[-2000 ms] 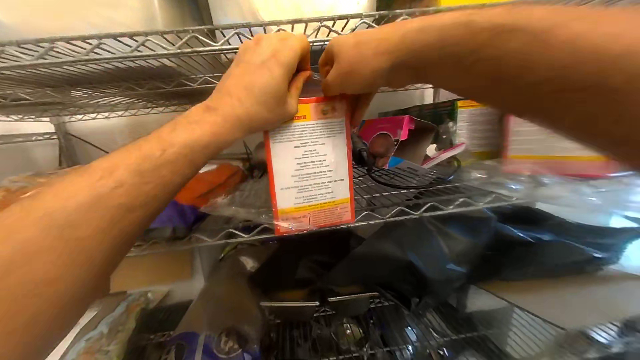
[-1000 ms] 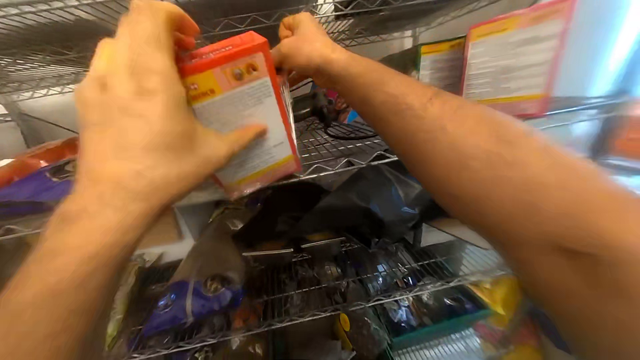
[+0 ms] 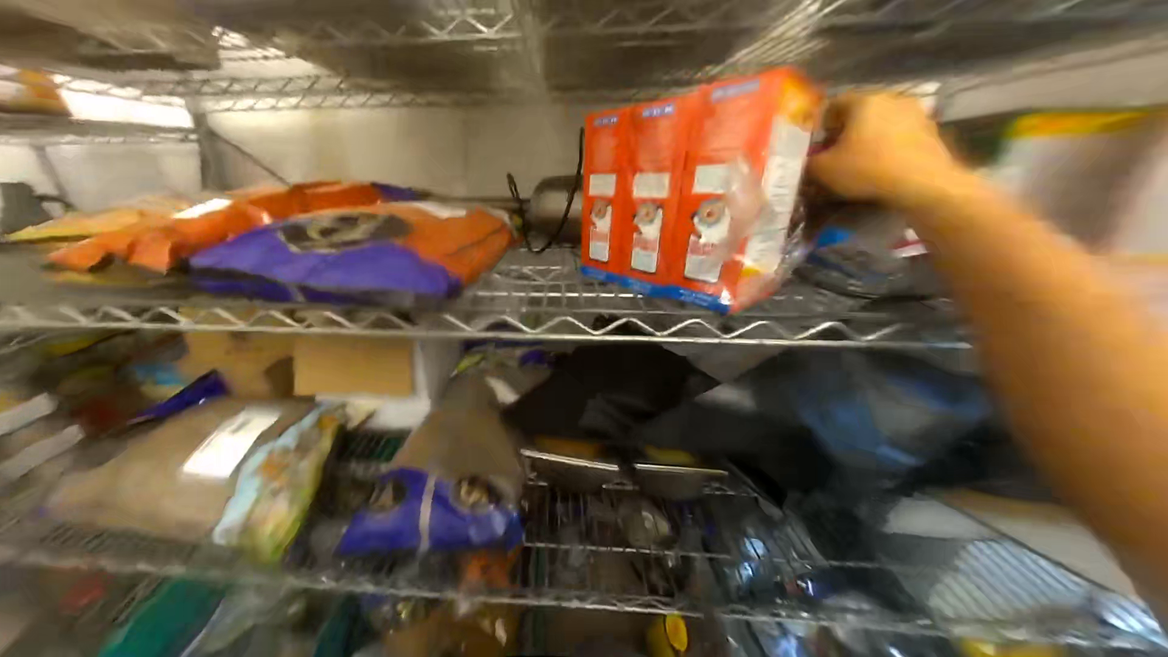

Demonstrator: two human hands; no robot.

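My right hand (image 3: 881, 151) is at the upper right, its fingers closed at the back edge of a group of red-orange cardboard boxes (image 3: 698, 196). The boxes stand upright side by side at the middle wire shelf (image 3: 584, 327), partly wrapped in clear plastic film. Their printed fronts face left, with blue bands along the bottom. Motion blur hides exactly what the fingers grip, whether film or box. My left hand is out of view. Purple and orange bags (image 3: 338, 246) lie on the same shelf to the left of the boxes.
A metal cylinder with a black cord (image 3: 555, 208) is behind the boxes. The wire shelf below holds black plastic (image 3: 630, 392), a brown and purple bag (image 3: 438, 493) and a cardboard box (image 3: 354, 367). A blurred box (image 3: 1068, 182) stands at the right.
The view has swung left. My left hand, on a red box one second ago, has left the view. Several boxes now show side by side beside my right hand.
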